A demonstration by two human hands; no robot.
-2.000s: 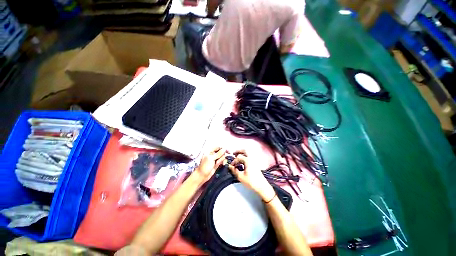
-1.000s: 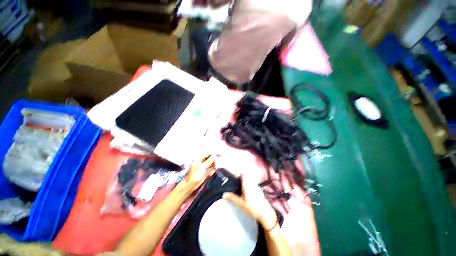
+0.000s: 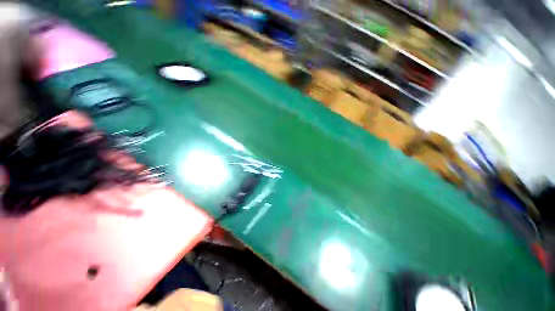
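The frame is blurred. Neither of my hands can be made out. A thick tangle of black cables [image 3: 55, 164] lies on the red-pink sheet [image 3: 140, 225] at the left. A black unit with a white centre [image 3: 182, 74] lies on the green bench at the upper left. A second black unit with a white disc [image 3: 438, 299] is cut off by the bottom edge at the right. Loose black coiled cable [image 3: 109, 103] lies on the green surface. Thin white strips [image 3: 258, 209] lie beside a small dark tool-like thing [image 3: 240, 195].
The green bench [image 3: 316, 158] runs diagonally across the view. Brown cardboard boxes [image 3: 365, 115] and shelving stand behind it. A pink sheet [image 3: 73, 48] and part of a person [image 3: 11, 79] are at the upper left. A yellowish-tan thing [image 3: 190, 301], unclear, is at the bottom edge.
The view has swung to the right. My hands, the unit under them, the blue crate and the honeycomb panel have left the picture. The second unit at the bottom right has come into view.
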